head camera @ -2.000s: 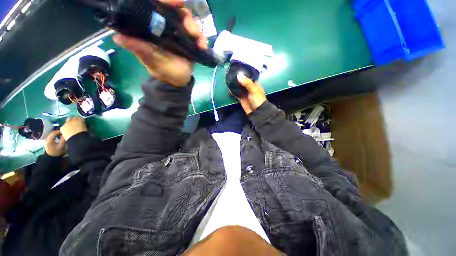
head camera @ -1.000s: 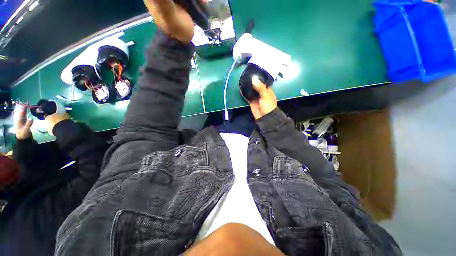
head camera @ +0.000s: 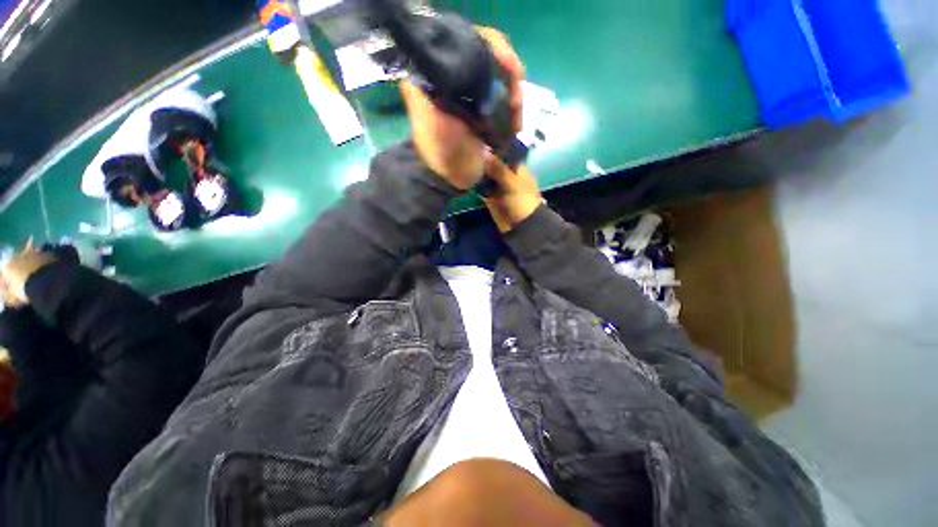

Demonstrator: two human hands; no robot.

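My left hand [head camera: 449,134] is wrapped around a thick black electric screwdriver [head camera: 460,64]. The tool's front end points down at the camera unit, but its tip is not clear. The camera unit [head camera: 539,113] lies near the bench's front edge; its white body shows to the right of the tool. Its black head is mostly hidden by the tool and hands. My right hand [head camera: 513,194] holds the unit by the head from the front edge, with the fingers partly covered.
Two white camera units [head camera: 123,146] with black heads and hanging lens boards lie at the left. A yellow-and-white tube [head camera: 327,95] and a metal box [head camera: 362,64] are behind the tool. A blue bin [head camera: 823,62] is at the right, a cardboard box [head camera: 743,299] below the bench. A coworker's hand [head camera: 21,270] shows far left.
My left hand has come back down from the bench's rear with the screwdriver, onto the camera unit. The yellow-and-white tube has come into sight. My right hand stays at the unit.
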